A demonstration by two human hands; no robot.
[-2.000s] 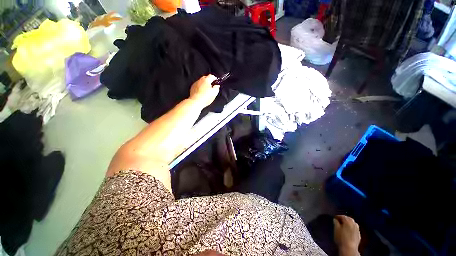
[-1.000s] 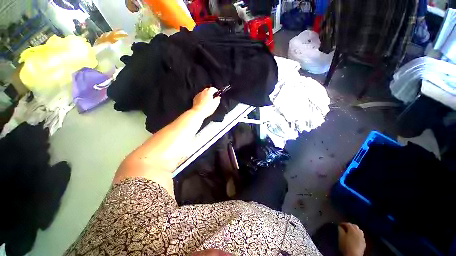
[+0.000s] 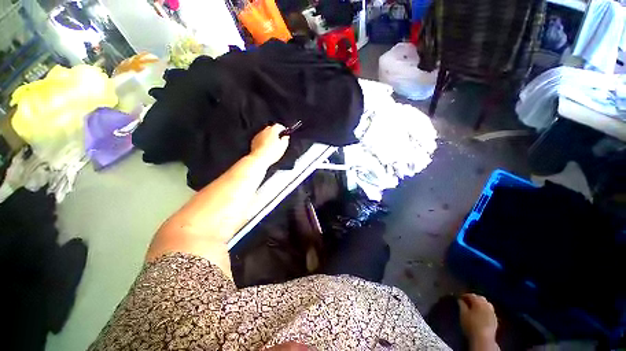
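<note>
A large heap of black garments [image 3: 254,96] lies on the pale green-grey worktable [image 3: 130,226]. My left hand [image 3: 269,144] is closed around small dark thread snips [image 3: 292,128], with the points showing past the fist. It rests at the heap's near edge, by the table edge. My right hand [image 3: 478,317] is low at the lower right, beside dark cloth and left of the blue crate [image 3: 473,240]. Its fingers look curled, but whether they hold anything is unclear. The crate is packed with black cloth [image 3: 549,253].
More black cloth [image 3: 34,260] lies at the left. Yellow [image 3: 65,103] and purple [image 3: 106,137] bags are on the table's far left. White cloth [image 3: 395,144] hangs beyond the table edge. A red stool [image 3: 340,46] and a chair with plaid cloth [image 3: 480,41] stand behind.
The view has shifted slightly, showing more of the orange bag at the top. My left hand stays at the heap with the snips; my right hand stays low by the crate.
</note>
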